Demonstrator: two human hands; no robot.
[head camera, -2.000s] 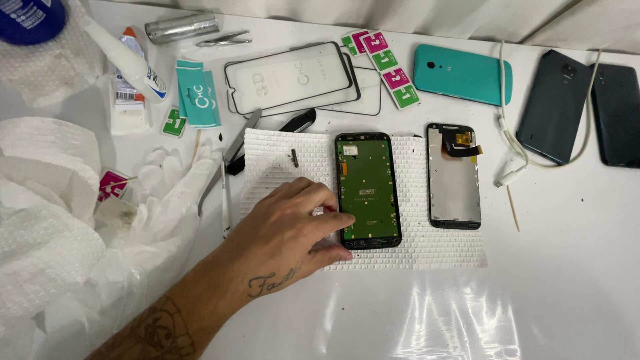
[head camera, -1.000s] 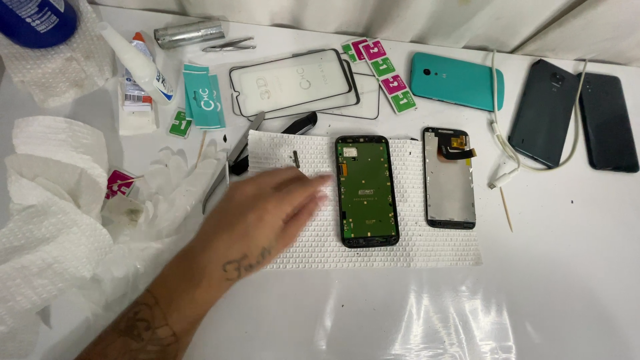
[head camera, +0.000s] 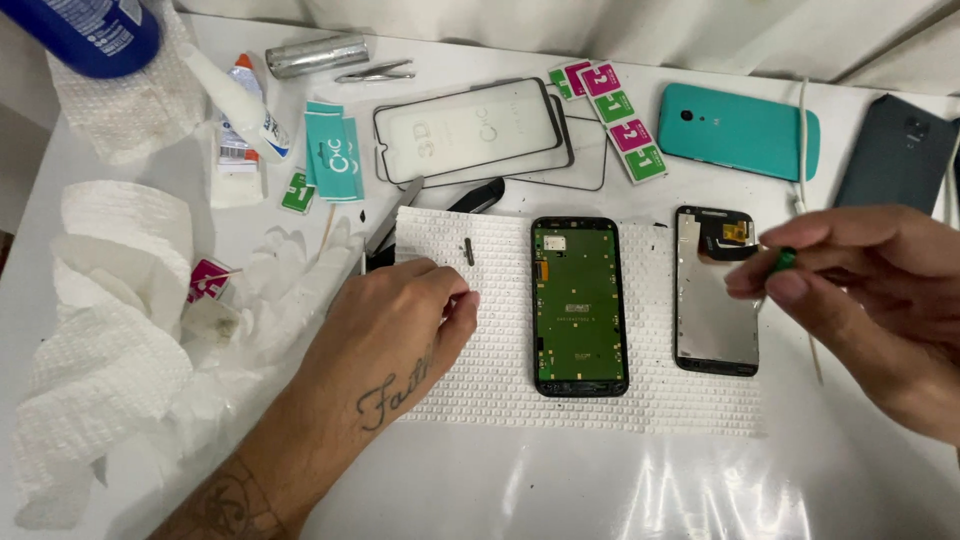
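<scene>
My left hand (head camera: 405, 322) rests on the left part of a white textured paper towel (head camera: 652, 405), fingers curled; whether anything is under them is hidden. Just beyond its fingertips is a small dark metal part (head camera: 469, 252). To its right lies an opened phone body (head camera: 577, 315) with its green circuit board facing up. A detached phone screen (head camera: 716, 315), its silvery back up and a flex cable at the top, lies farther right. Above that screen's right edge, my right hand (head camera: 862, 292) pinches a small green object (head camera: 782, 260) between thumb and fingers.
Tweezers (head camera: 379, 73), a metal cylinder (head camera: 317, 55), glue bottles (head camera: 251, 112) and screen protectors (head camera: 469, 131) lie along the back. A teal phone (head camera: 735, 131), a dark phone (head camera: 892, 157) and a white cable (head camera: 804, 135) are at right. Crumpled paper (head camera: 112, 300) and a clear glove (head camera: 292, 277) lie left.
My left hand has moved left, away from the opened phone's edge. My right hand, not in the earlier frames, has come in from the right with the small green object.
</scene>
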